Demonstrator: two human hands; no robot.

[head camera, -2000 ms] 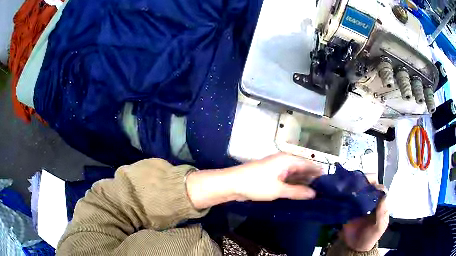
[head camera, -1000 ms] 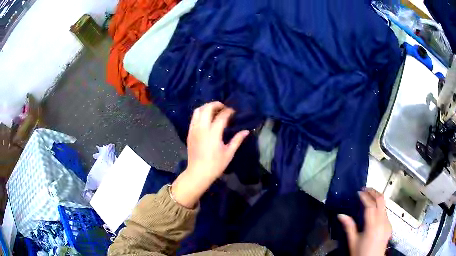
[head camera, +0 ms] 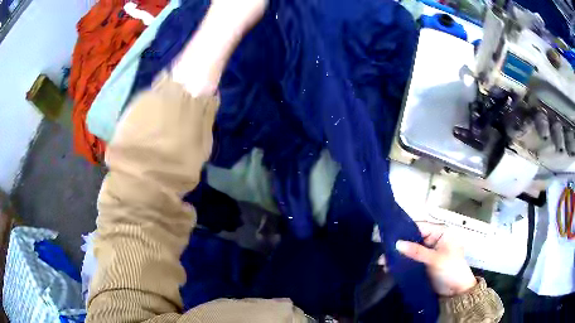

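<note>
A large heap of navy fabric (head camera: 372,57) with white lint lies at top centre. A long navy strip (head camera: 359,151) runs from the heap down to my right hand. My right hand (head camera: 435,255) grips the strip's lower part, thumb on top, in front of the machine table. My left arm reaches up over the heap. My left hand (head camera: 249,5) is blurred and cut off by the top edge, so its fingers are hidden. The overlock machine (head camera: 523,63) stands at right, its pale cloth plate (head camera: 438,94) beside the heap.
Pale green cloth (head camera: 243,180) shows under the navy heap. Orange-red fabric (head camera: 94,57) lies at far left. A checked bag (head camera: 28,274) is at lower left on the grey floor (head camera: 57,170). Orange-handled scissors (head camera: 567,211) lie on white paper (head camera: 547,262) at right.
My left hand has moved up and away over the heap to the top edge. My right hand has taken hold of a navy strip. The view has turned back towards the machine.
</note>
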